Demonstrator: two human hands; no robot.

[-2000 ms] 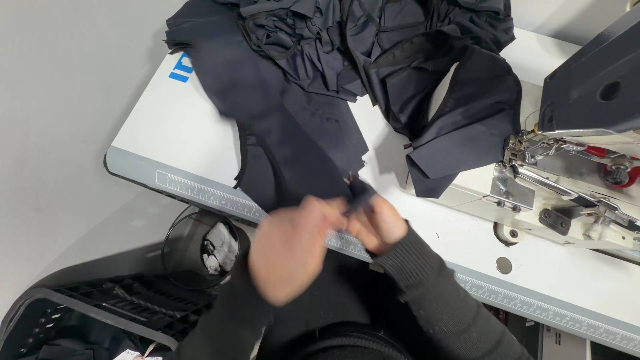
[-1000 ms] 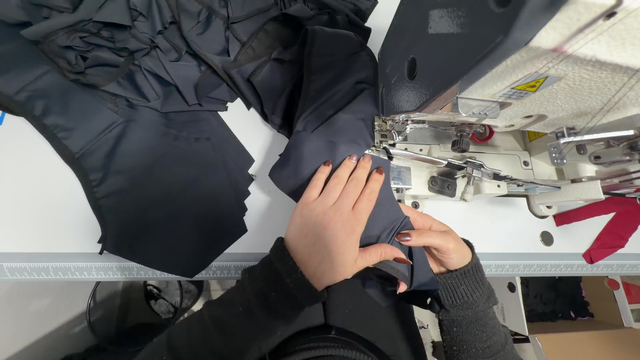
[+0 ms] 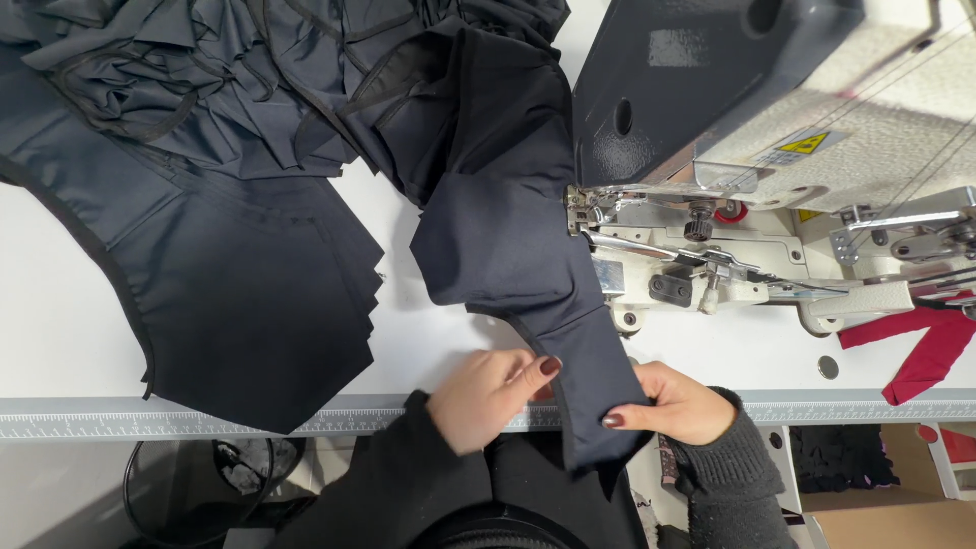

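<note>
A dark navy fabric piece with black-bound edges lies along the left side of the sewing machine, its right edge at the presser foot. Its lower end hangs over the table's front edge. My left hand pinches the bound left edge of that end between thumb and fingers. On the other side, my right hand holds the right edge, thumb on top and fingers mostly underneath. To the left lies a stack of navy panels with stepped edges, joined to a crumpled heap of the same cloth.
A ruler strip runs along the front edge of the white table. A red fabric strip lies at the right. Below the table are a wire-mesh bin at the left and a cardboard box with black cloth at the right.
My left hand has left its flat place on the cloth near the presser foot and moved down to the bound edge. Both hands now hold the lower end, which is spread out more.
</note>
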